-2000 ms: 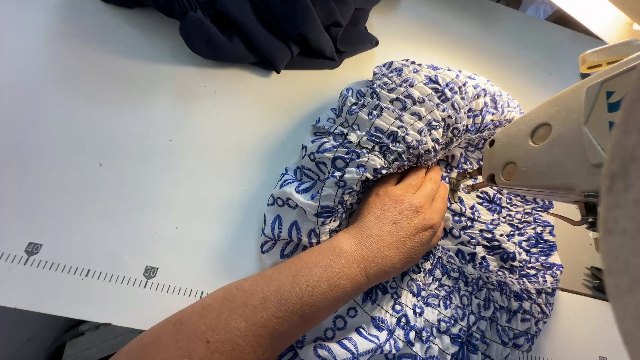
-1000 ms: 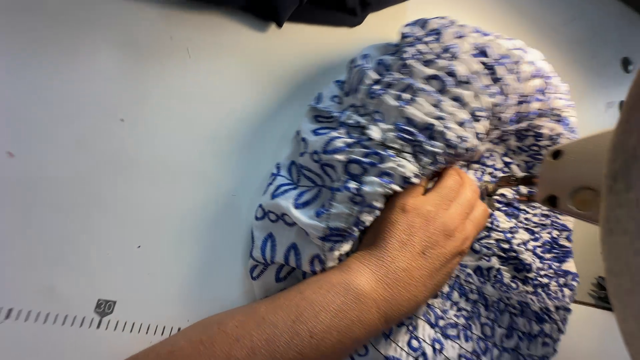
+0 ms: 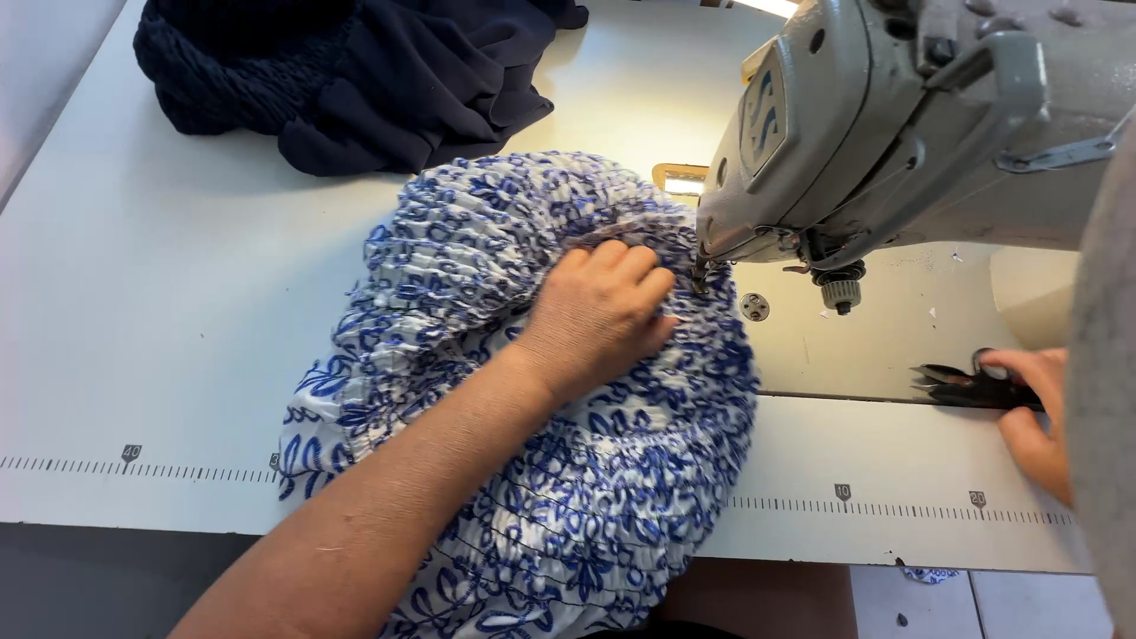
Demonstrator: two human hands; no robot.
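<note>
Blue-and-white printed, shirred fabric [image 3: 444, 257] lies gathered in a ring on the sewing table, partly beneath the head of a sewing machine [image 3: 799, 151]. My left hand [image 3: 608, 306] grips a fold of it near its middle, just left of the presser foot [image 3: 701, 275]. At the right edge my right hand [image 3: 1034, 408] has its thumb and fingers on black thread snips [image 3: 963, 386], whose blades point left. A grey surface in the foreground hides part of that hand.
Dark navy fabric [image 3: 417, 80] lies bunched at the back left. A printed ruler scale [image 3: 843, 506] runs along the table's front edge. The machine's metal bed [image 3: 852, 346] spans the area between the fabric and the snips.
My right hand and the snips now show at the right; neither was visible in the earlier frames. My left hand stays on the printed fabric. The view has shifted.
</note>
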